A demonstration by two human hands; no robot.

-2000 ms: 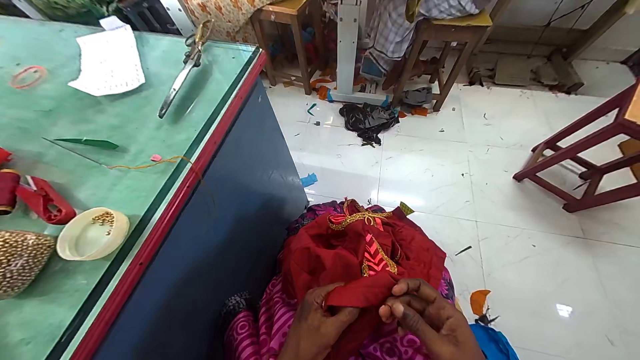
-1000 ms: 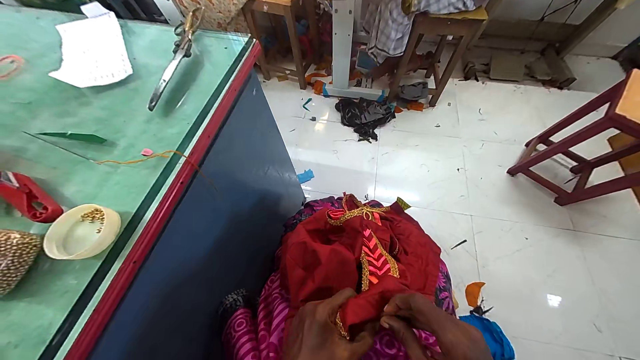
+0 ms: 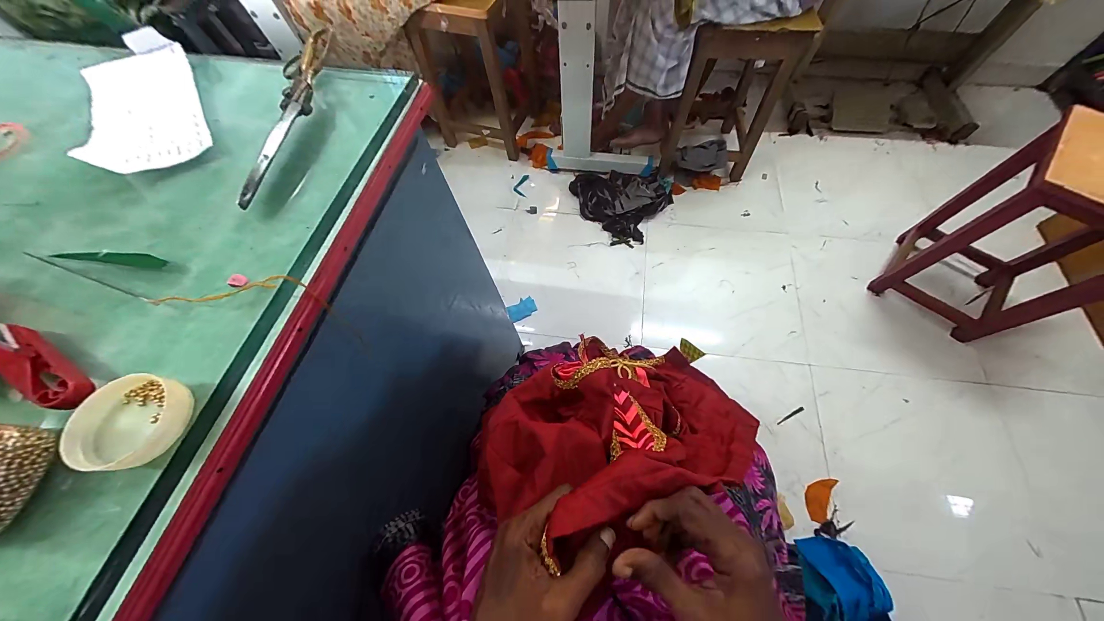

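Observation:
A red cloth garment [image 3: 552,431] with gold braid trim and a pink chevron panel [image 3: 634,423] lies across the lap, over magenta patterned clothing. My left hand [image 3: 539,561] pinches the garment's near edge between thumb and fingers, beside a bit of gold trim [image 3: 548,554]. At the right of that edge is my right hand [image 3: 699,552], its thumb and index finger bent and slightly apart; whether it holds a needle or thread cannot be seen.
The green table at left bears scissors [image 3: 280,129], a paper sheet [image 3: 147,108], a needle [image 3: 86,276] with orange thread [image 3: 224,291], a bowl of gold beads [image 3: 128,423] and a red tool [image 3: 39,366]. A stool [image 3: 1009,224] stands at right. Blue cloth [image 3: 841,578] lies lower right.
Both hands have shifted along the garment's near edge. My right thumb and index finger, close together two seconds ago, now show a gap between them.

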